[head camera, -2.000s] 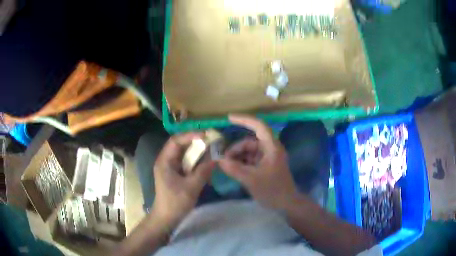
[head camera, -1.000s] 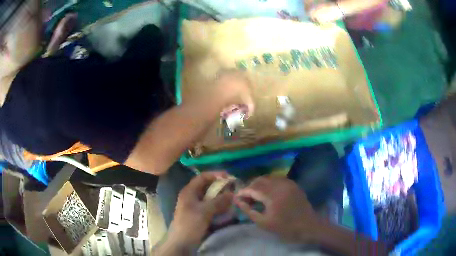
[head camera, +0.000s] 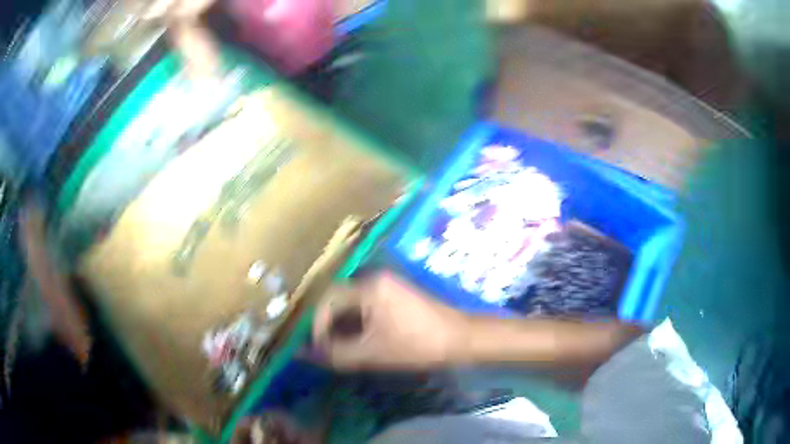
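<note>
The frame is strongly blurred. My right hand (head camera: 368, 321) is over the near edge of the green crate (head camera: 368, 243), its fingers curled; whether it holds anything cannot be told. A blurred part of what looks like my left hand (head camera: 264, 429) shows at the bottom edge, mostly cut off. On the cardboard liner (head camera: 165, 303) lie small silver-white pieces (head camera: 275, 295) near the close edge. Beside them is a small pile of pink, white and dark pieces (head camera: 227, 347). Rows of green circuit boards (head camera: 234, 195) lie farther back, smeared by the blur.
The blue bin (head camera: 654, 269) at right holds many white and pink flat pieces (head camera: 498, 230) and a carton of small dark parts (head camera: 576, 273). A brown carton (head camera: 598, 113) stands behind it. Another person's hand (head camera: 197, 39) is at the crate's far side.
The view has swung right, so the crate and bin sit farther left. The other person's arm has left the liner; a pink and white pile now lies there. The pale housing is no longer visible.
</note>
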